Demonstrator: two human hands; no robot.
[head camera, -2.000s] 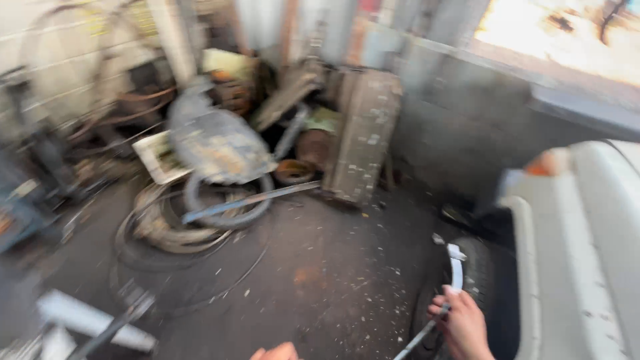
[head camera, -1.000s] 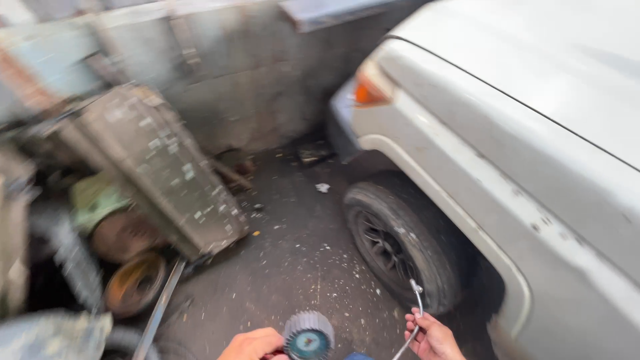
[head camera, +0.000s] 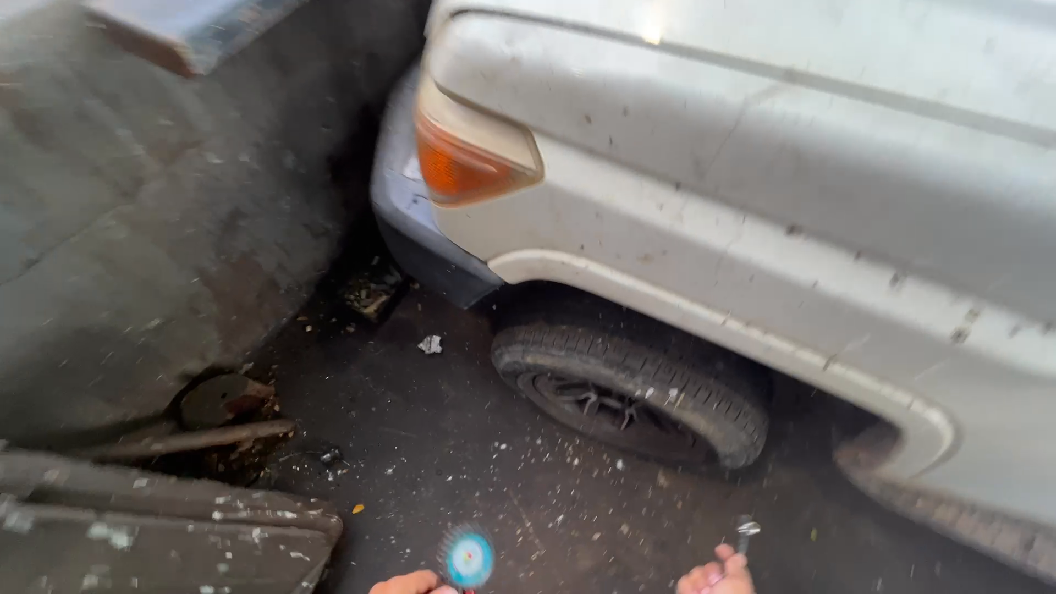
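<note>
At the bottom edge, my left hand is closed on a small round object with a ribbed dark rim and a blue and white face; I cannot tell exactly what it is. Further right, my right hand grips a thin metal tool with a shiny end, which points up. Its lower part is out of view. Ahead of both hands is the front wheel of a white vehicle, with an orange corner lamp above and left of it.
A grimy wall runs along the left. A paint-spotted panel lies at the lower left, near a rusty round part and a bar. Debris dots the dark floor, including a crumpled pale scrap.
The view has swung right toward the vehicle, whose body and wheel now fill much more of it. The round object in my left hand, unseen in the oldest frame, shows its blue face now.
</note>
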